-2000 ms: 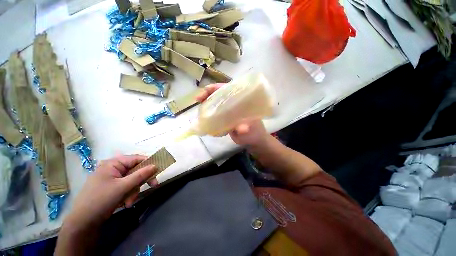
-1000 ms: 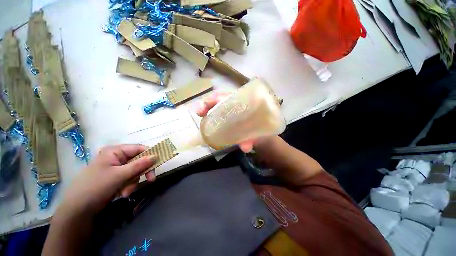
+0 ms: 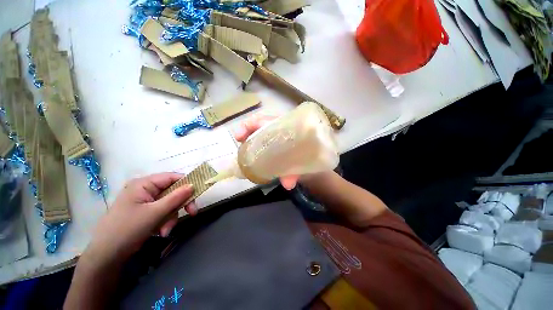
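My left hand (image 3: 148, 203) grips a tan strap tab (image 3: 199, 181) near the table's front edge, ribbed face up. The tab's other end is hidden in the hand. My right hand (image 3: 254, 128) is wrapped around the cream glue bottle (image 3: 291, 145), partly hidden behind it. The bottle is tilted, and its pale nozzle is at the tab's free end. A single strap tab with a blue-wrapped end (image 3: 233, 109) lies just beyond the bottle. A loose tab pile (image 3: 233, 45) lies at the far centre, with another tab (image 3: 164, 83) at its near side.
Overlapping tab rows (image 3: 53, 163) lie at left. A brown wooden handle (image 3: 303, 97) sticks out from the pile behind the bottle. A red plastic bag (image 3: 400, 36) stands at right, near grey-white sheets (image 3: 473, 30) and yellow-green strips (image 3: 533, 30). White bundles (image 3: 473, 236) are below the table.
The bottle's nozzle has moved left and down onto the tab's free end. The left hand still holds the tab. The view has shifted, and more of the wooden handle shows.
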